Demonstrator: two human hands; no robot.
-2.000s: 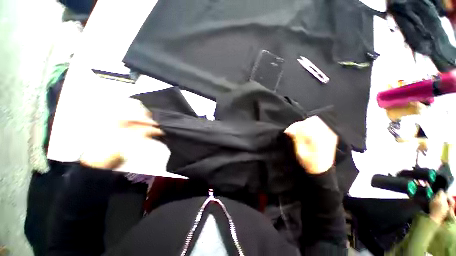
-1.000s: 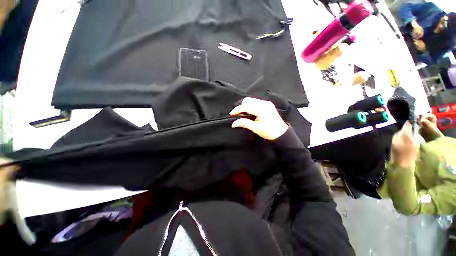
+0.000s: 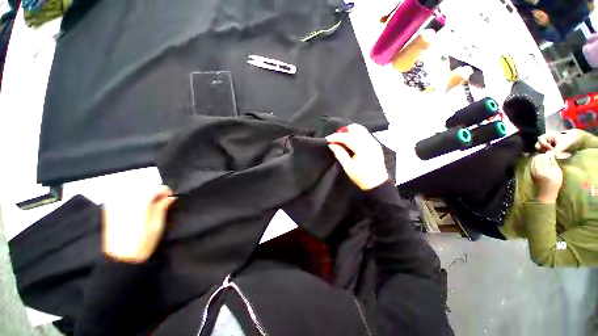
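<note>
The black garment piece [image 3: 242, 187] lies bunched across the wearer's lap and the near edge of the white table. My left hand [image 3: 134, 223] is bright and slightly blurred; it grips the cloth at the left with thumb and fingers. My right hand [image 3: 360, 157] pinches the cloth's upper edge at the right, with a small red spot beside the fingertips. A loose part of the cloth spreads left beyond my left hand. No needle or thread can be made out.
A black fabric panel [image 3: 144, 72] lies beyond, bearing a phone [image 3: 214, 94] and pale snips [image 3: 272, 64]. A magenta cylinder [image 3: 401, 31], black thread cones [image 3: 443, 142] and a yellow item [image 3: 509, 67] are at right. A person in green [image 3: 564, 197] handles black cloth at far right.
My left hand has come in from the far left edge and holds the cloth nearer my right hand. The stretched cloth is now slacker and bunched. The camera view has shifted.
</note>
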